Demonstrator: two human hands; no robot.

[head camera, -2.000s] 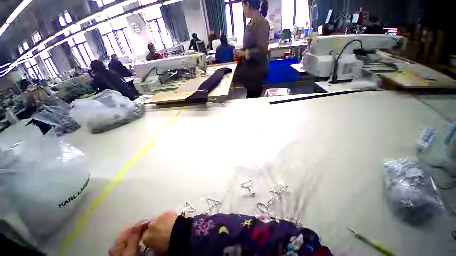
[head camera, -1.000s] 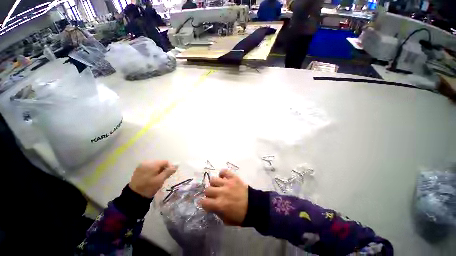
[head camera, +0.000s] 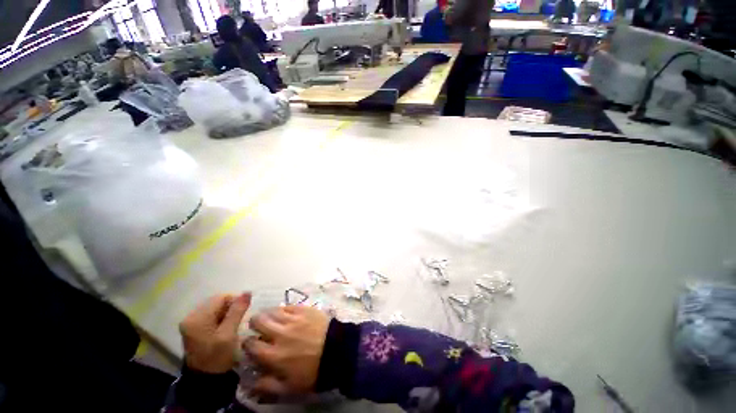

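Note:
My left hand (head camera: pixel 211 332) is near the front edge of the table, its fingers bent together; whether it pinches anything is too blurred to tell. My right hand (head camera: pixel 284 348) is close beside it, fingers curled down over crinkled clear plastic (head camera: pixel 250 390), the bag mostly hidden beneath the hand and sleeve. A dark triangular metal buckle (head camera: pixel 296 296) lies just beyond my right hand. Several silver triangular buckles, some in clear film, lie to its right, such as one buckle (head camera: pixel 437 269) and another (head camera: pixel 462 305).
A white printed plastic bag (head camera: pixel 141 214) stands left, with another clear bag (head camera: pixel 234 103) beyond. A bag of hardware (head camera: pixel 707 331) is at the right edge. A dark pointed tool (head camera: pixel 615 394) lies front right. Yellow tape (head camera: pixel 218 232) crosses the table. A person (head camera: pixel 470 48) stands beyond it.
Since a second ago my hands have come together, lower and to the left. The hardware bag seen between them is now mostly covered. The dark buckle now lies beyond my right hand.

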